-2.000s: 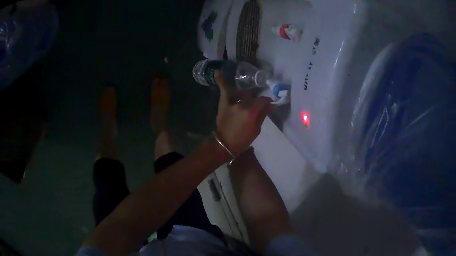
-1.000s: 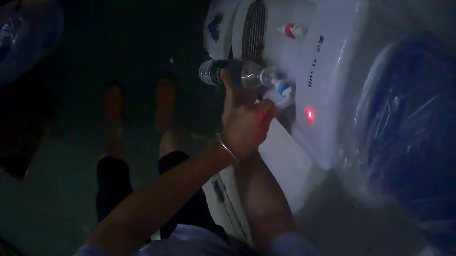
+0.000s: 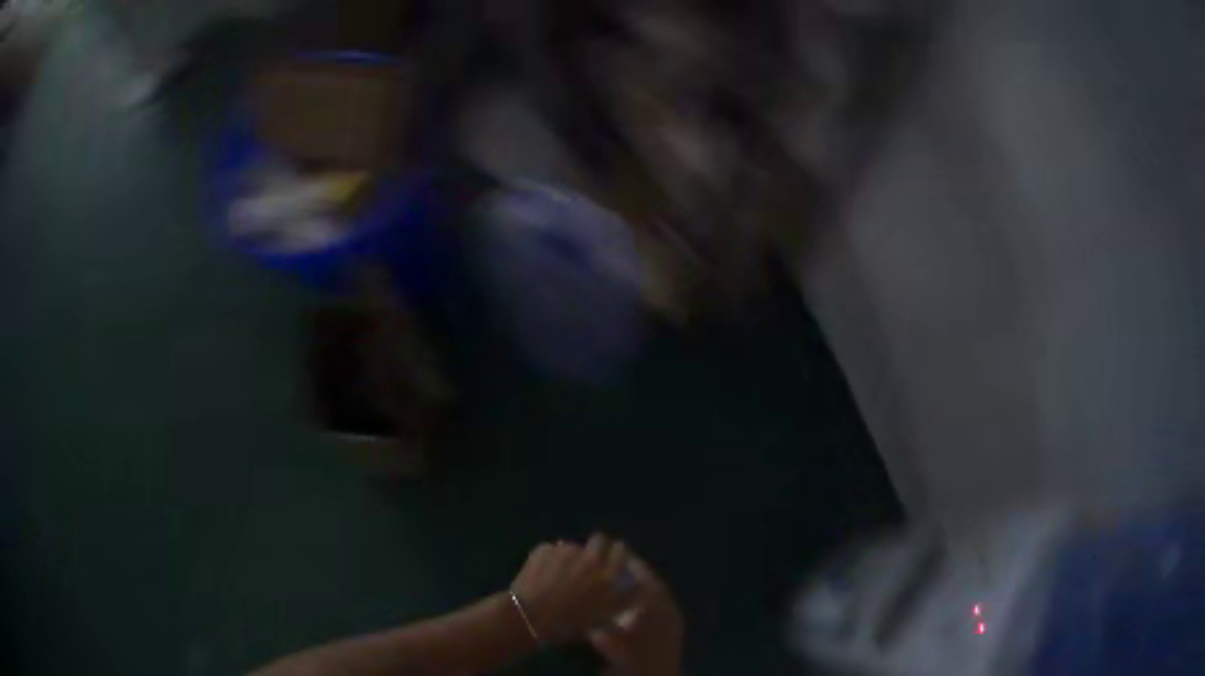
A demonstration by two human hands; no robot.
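My left hand [image 3: 568, 588], with a thin bracelet at the wrist, is at the bottom centre with its fingers curled. My right hand [image 3: 648, 631] is against it on the right, partly cut off by the lower edge. A small pale, shiny patch shows between the hands, but blur hides what it is; no bottle outline can be made out. The white water dispenser [image 3: 872, 608] is at the lower right, to the right of my hands, with small red lights and the blue jug [image 3: 1123, 601] beside it.
The view is dark and blurred. A round blue tub [image 3: 311, 264] with brown cardboard and pale material stands on the green floor [image 3: 172, 528] at the upper left. A brown carton [image 3: 377, 383] is below it. A whitish-blue bundle [image 3: 568, 277] lies near the centre. A pale surface [image 3: 978, 291] fills the right.
The view has swung away from the dispenser, now at the lower right. My hands have left the blue tap and are together at the bottom. The tub and cartons have come into view.
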